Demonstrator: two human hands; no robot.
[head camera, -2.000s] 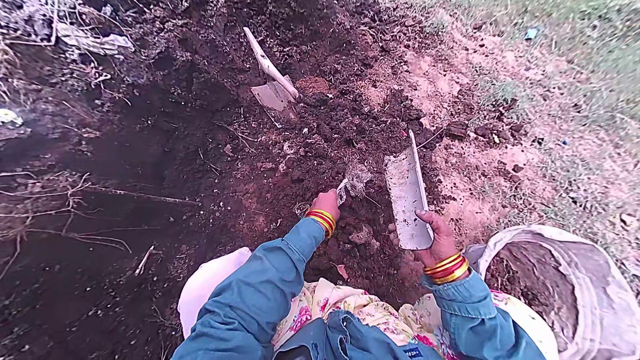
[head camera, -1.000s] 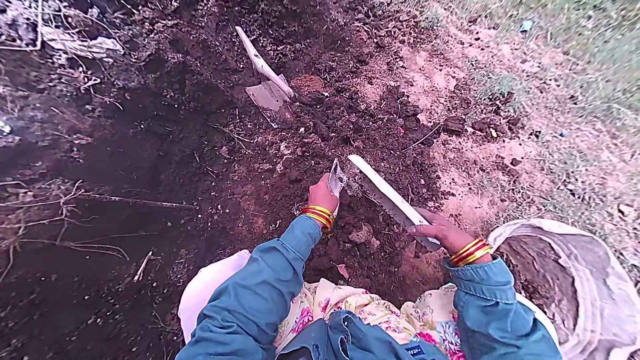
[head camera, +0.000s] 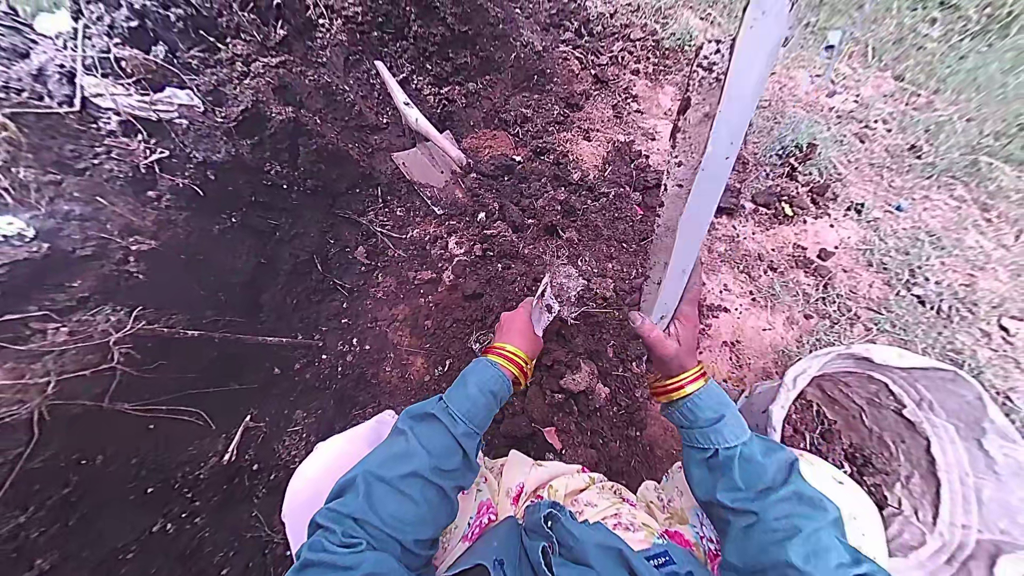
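My left hand (head camera: 518, 330), with red and yellow bangles at the wrist, holds a small flat whitish piece (head camera: 546, 306) whose kind I cannot tell. A pale fibrous clump (head camera: 566, 288) lies against its right side. My right hand (head camera: 674, 332) grips the lower end of a long, pale, soil-smeared channel-shaped strip (head camera: 720, 152), which is raised and points up and away, with its far end out of frame. Dark crumbly soil (head camera: 520, 240) lies below and between both hands.
A short-handled hoe (head camera: 428, 162) rests on the soil ahead. At the lower right stands an open whitish sack (head camera: 944, 416) with soil inside. Dry twigs and roots (head camera: 112, 352) stick out at the left. Grass and paler ground lie at the right.
My right hand has tipped the strip from lying slanted toward my left hand to pointing up and away. My left hand still holds the small piece.
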